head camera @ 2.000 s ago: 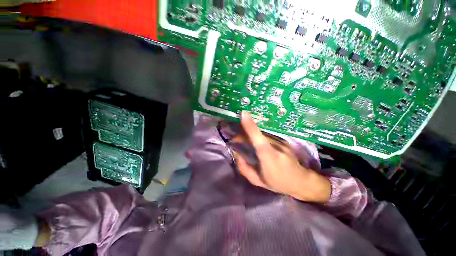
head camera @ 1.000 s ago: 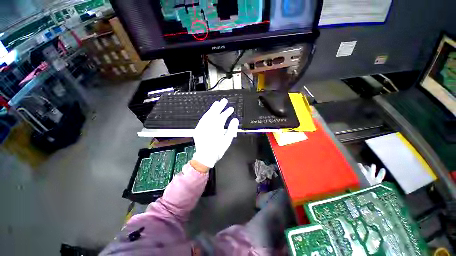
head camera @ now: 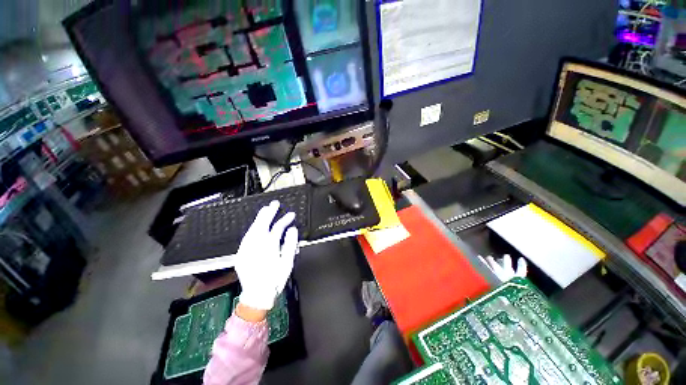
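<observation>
My left hand wears a white glove and lies over the front right part of the black keyboard, fingers spread and holding nothing. The black mouse sits to its right. The large green circuit board is at the lower right, silvery solder side up, cut off by the bottom edge, overlapping the front of the red mat. My right hand is not in view. The large monitor shows a dark board image with a red circle and red line.
A loose white glove lies behind the board. A white sheet with a yellow edge rests on the rails. Small green boards sit in a black tray below the keyboard. A second monitor and a yellow round container are at right.
From the close board view, the view has swung up to the monitor, then right, showing the second monitor. My left hand came onto the keyboard and stays there. My bare right hand has left view.
</observation>
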